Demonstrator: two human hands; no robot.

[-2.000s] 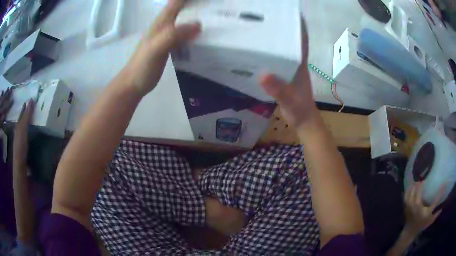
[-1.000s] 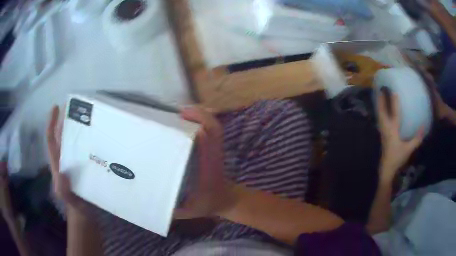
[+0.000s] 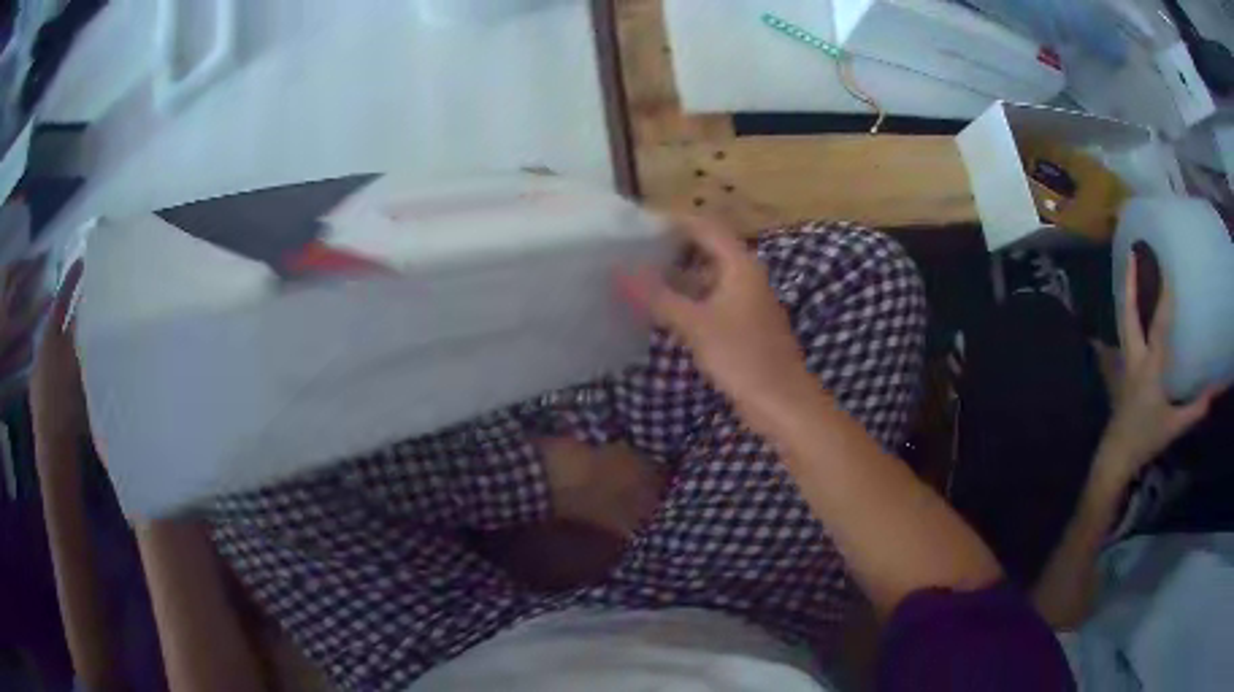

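A long white carton (image 3: 366,358) with a dark and a red angled patch on its upper face is held over my lap, tilted and blurred. My right hand (image 3: 724,304) grips its right end, fingers and thumb at the corner. My left forearm rises to the carton's lower left end; my left hand (image 3: 169,541) shows only at the wrist, its fingers hidden behind the carton.
White-covered table (image 3: 406,95) lies ahead, with a bare wood strip (image 3: 839,176). At right are an open box (image 3: 995,176) with a yellow-brown item, a green cord (image 3: 798,34), and another person's hand (image 3: 1150,392) on a white round shell (image 3: 1198,291). Another person's arm is at left.
The carton has turned from its small end with the oval logo to a long side and now spans the lap. My right hand has moved right and up. The view has shifted.
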